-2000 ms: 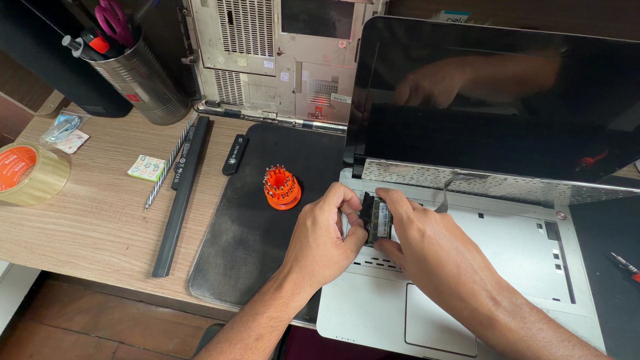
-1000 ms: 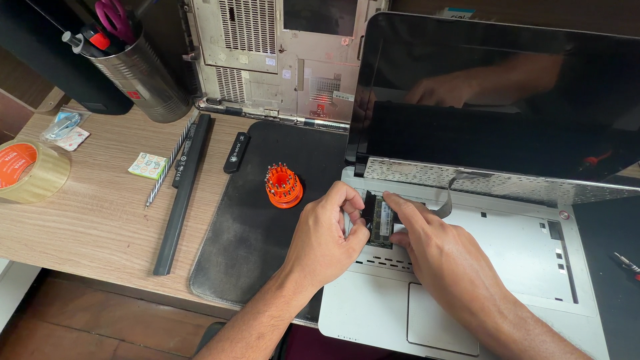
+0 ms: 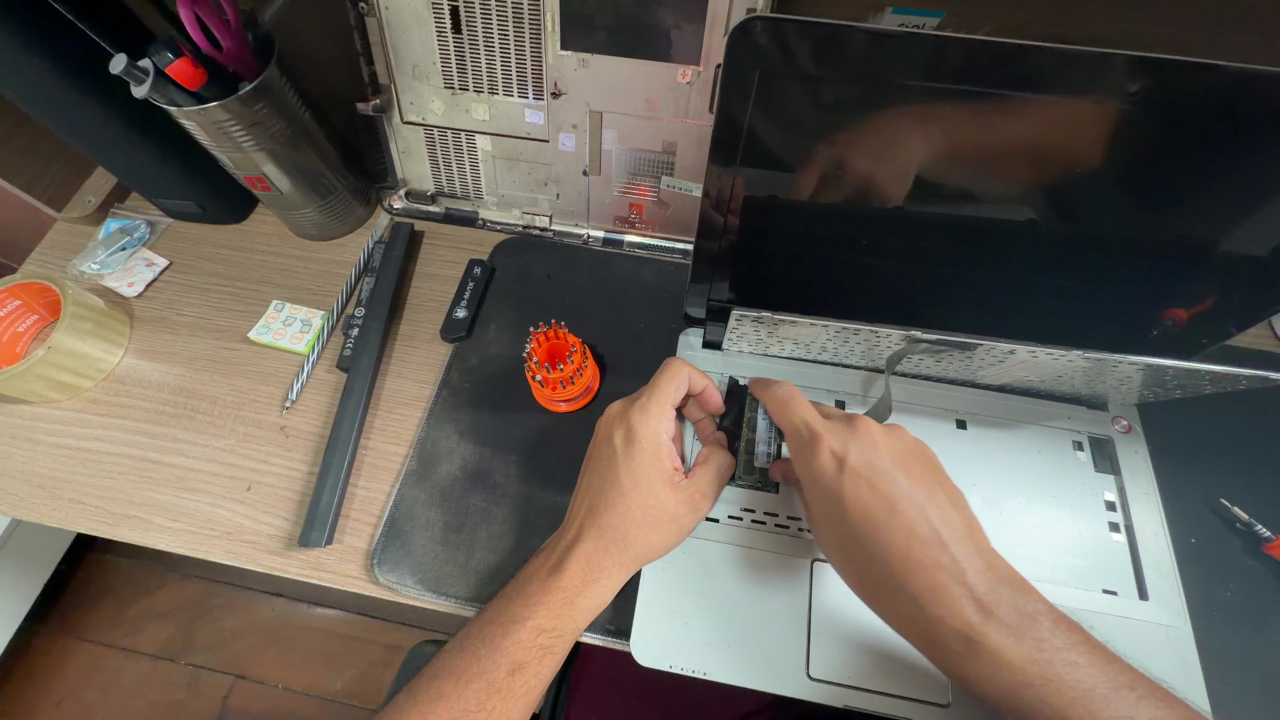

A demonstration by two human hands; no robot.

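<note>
A green RAM module (image 3: 760, 445) with a pale label lies in the opening at the upper left of a silver laptop base (image 3: 720, 610), whose keyboard is off. My left hand (image 3: 655, 465) pinches a black flap or strip (image 3: 733, 410) along the module's left side. The fingers of my right hand (image 3: 860, 470) are at the module's top and right edges; whether they grip it or only touch it, I cannot tell. A grey ribbon cable (image 3: 887, 385) rises behind my right hand. The laptop's dark screen (image 3: 960, 200) stands raised behind, reflecting a hand.
An orange screwdriver-bit holder (image 3: 560, 368) stands on a black mat (image 3: 480, 480). Left of it lie a laptop battery (image 3: 358, 400), a striped pen (image 3: 330, 320) and a tape roll (image 3: 75, 340). A metal pen cup (image 3: 285, 150) and a laptop bottom cover (image 3: 560, 130) stand behind. A screwdriver (image 3: 1250, 522) lies at right.
My right hand has shifted slightly, and more of the RAM module's label shows than two seconds ago. My left hand stays at the black strip.
</note>
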